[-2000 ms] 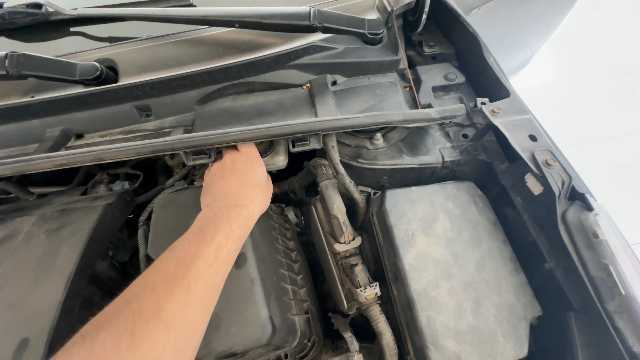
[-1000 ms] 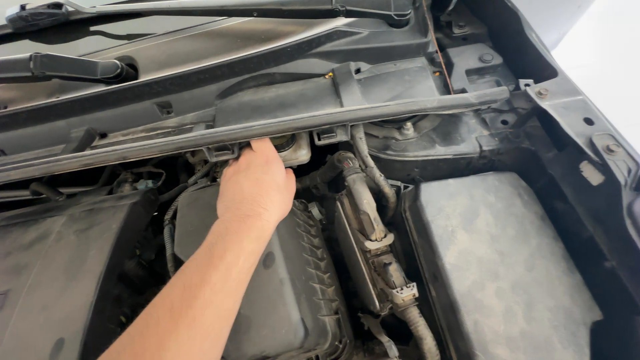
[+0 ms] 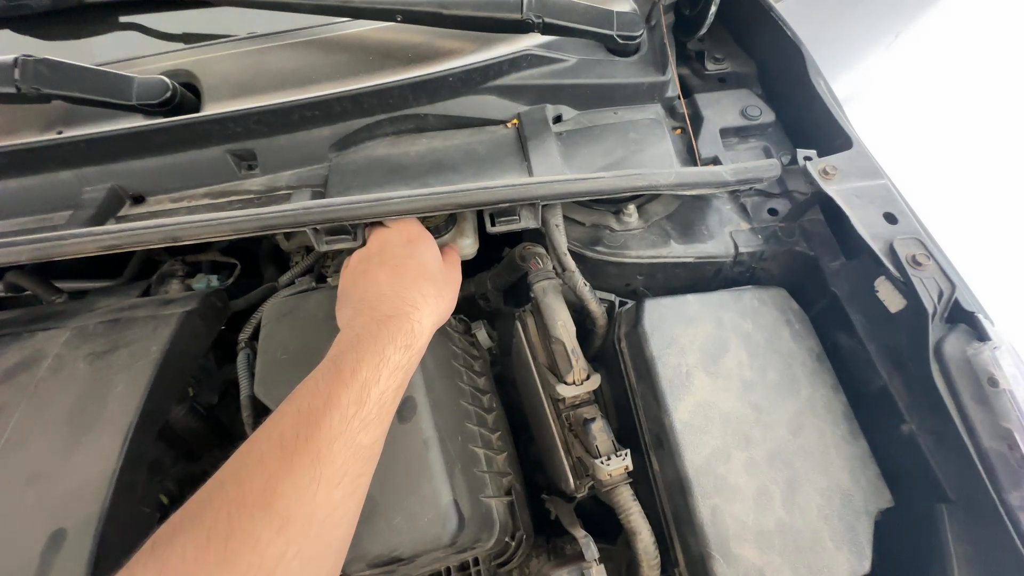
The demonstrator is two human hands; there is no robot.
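My left hand (image 3: 398, 276) reaches in from the lower left, back of the hand up, over the black air filter housing (image 3: 408, 480). It is beside a pale translucent fluid reservoir (image 3: 464, 238) with a dark cap (image 3: 439, 225), just under the front edge of the cowl. The thumb side faces right, close to the reservoir. My fingertips are hidden beneath the cowl edge and behind the hand, so whether they grip anything cannot be told. My right hand is out of view.
A long rubber seal (image 3: 592, 186) runs along the plastic cowl above the hand. Wiper arms (image 3: 104, 88) lie higher up. Right of the housing are a wiring connector (image 3: 596, 432) and a black box cover (image 3: 752, 424). An engine cover (image 3: 72, 400) fills the left.
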